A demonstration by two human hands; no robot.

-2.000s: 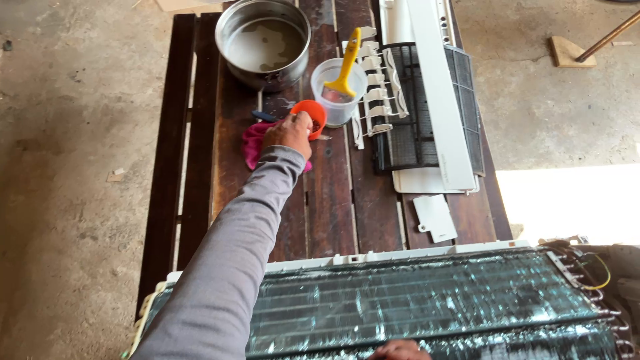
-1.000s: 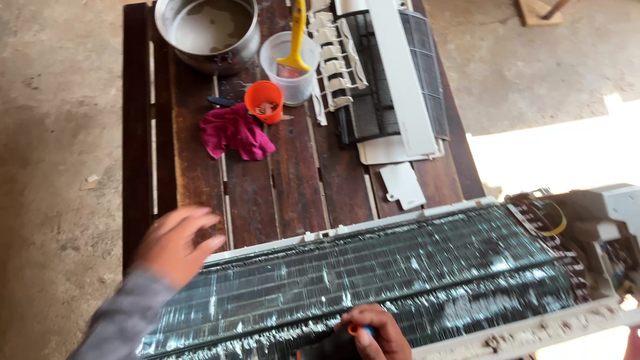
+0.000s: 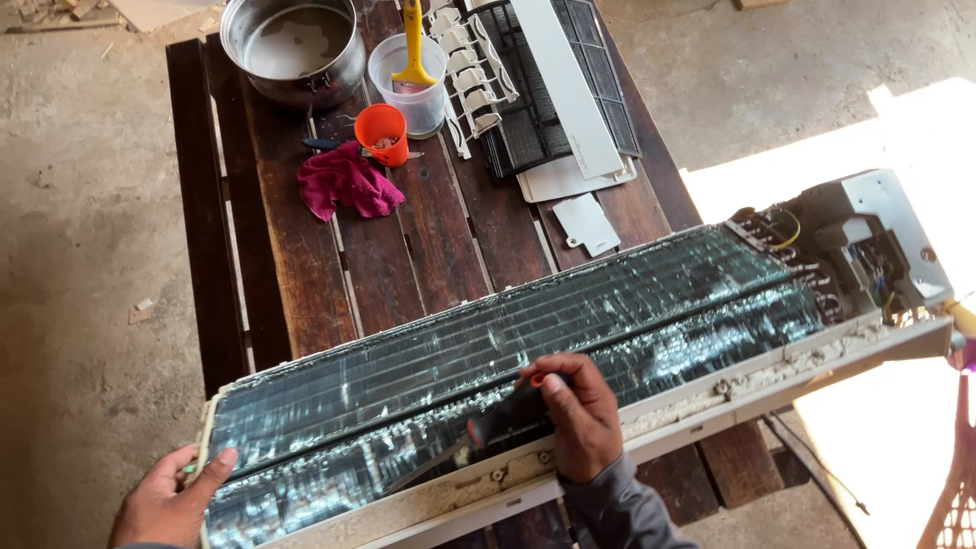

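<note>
The indoor unit of a split air conditioner, its finned evaporator coil (image 3: 427, 343) bare, lies across the wooden table's near edge. My left hand (image 3: 179, 496) grips the unit's left end, thumb on top and fingers around the side. Over the coil's lower middle, my right hand (image 3: 581, 415) holds a screwdriver (image 3: 507, 415) by its black and orange handle; the shaft slants down left toward the white lower frame. Whether its tip touches the coil or frame cannot be told. At the unit's right end is an open housing with wiring (image 3: 869, 244).
Beyond the unit, the slatted table (image 3: 297, 305) holds a metal pot (image 3: 335, 76), a plastic tub (image 3: 415, 110) with a yellow brush (image 3: 412, 46), an orange cup (image 3: 381, 133), a magenta cloth (image 3: 351, 183), mesh filters (image 3: 515, 99), white louvre parts (image 3: 469, 72), a long white panel (image 3: 568, 91) and a small cover (image 3: 585, 223).
My left hand has left the orange cup and come back to the unit's left end. My right hand, with the screwdriver, now shows fully above the coil.
</note>
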